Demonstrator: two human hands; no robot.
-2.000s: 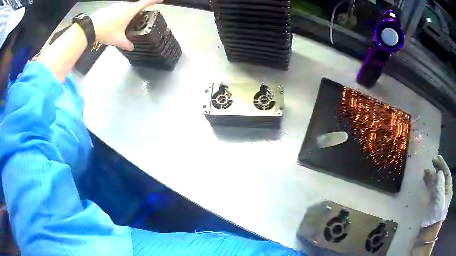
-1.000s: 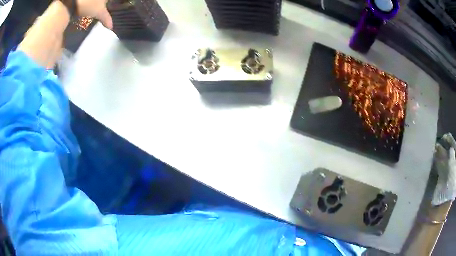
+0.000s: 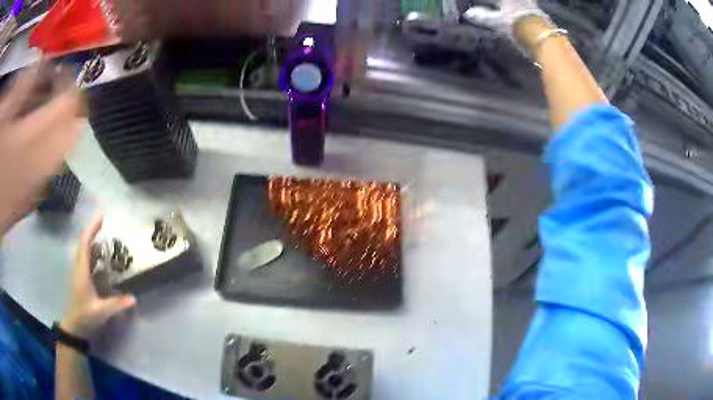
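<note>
A short stack of grey-brown plates (image 3: 145, 248) with two fan-like cutouts sits at the bench's left. My left hand (image 3: 95, 301), bare with a black wristband, is around the stack's left end, thumb at the front side. My right hand (image 3: 504, 17), in a white glove with a metal bangle at the wrist, reaches over machinery at the top; its fingertips are too blurred to tell what they touch. A black tray (image 3: 258, 287) holds loose copper-coloured parts (image 3: 344, 223) and a pale oval sleeve (image 3: 261, 255). A single plate (image 3: 297, 373) lies in front of the tray.
A tall plate stack (image 3: 139, 125) stands at back left, a smaller dark stack (image 3: 60, 191) beside it. A purple device (image 3: 307, 109) stands behind the tray. Another person's blurred hand (image 3: 35, 148) is at the left edge. A red bin (image 3: 70, 27) and dark rail (image 3: 414, 101) are behind.
The view has swung right. My left hand has moved from the back-left stack to the short plate stack. My gloved right hand has gone from the bench's right side to the machinery behind.
</note>
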